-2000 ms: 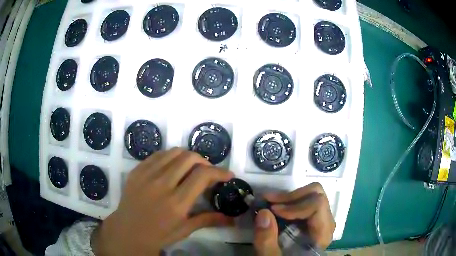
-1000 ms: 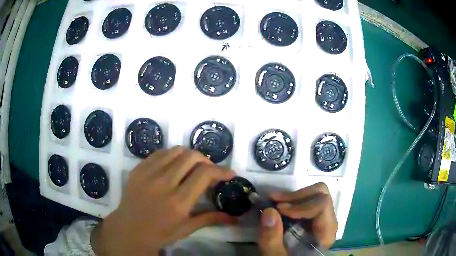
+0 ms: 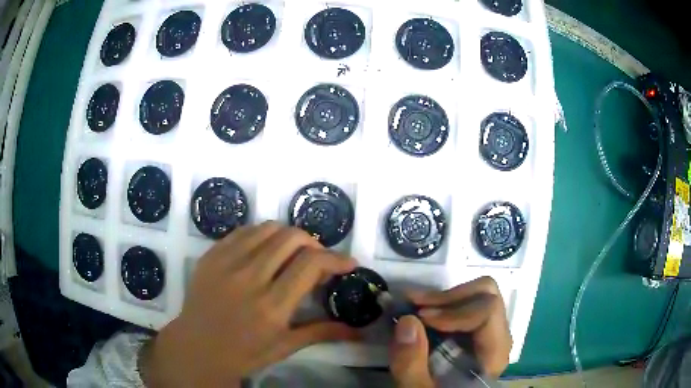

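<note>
My left hand (image 3: pixel 246 307) grips a round black part (image 3: pixel 356 297) by its edge between thumb and finger, low over the front of the foam tray. My right hand (image 3: pixel 458 326) holds a dispensing syringe (image 3: pixel 439 345) like a pen, its tip at the right side of the part's face. Whether the tip touches the part is too blurred to tell. The white foam tray (image 3: pixel 364 167) lies in front of me, with rows of black discs in square pockets. Part of its front row is hidden by my hands.
A clear air hose (image 3: pixel 598 261) loops over the green mat (image 3: pixel 568 201) at the right. A black dispenser controller (image 3: pixel 651 167) with a red light and yellow label stands at the right edge. A pale rail (image 3: pixel 598 45) runs behind the mat.
Since the earliest frame, the syringe and my right thumb have shifted slightly right. The tray sits marginally further right and higher in view. My left hand keeps its grip on the part.
</note>
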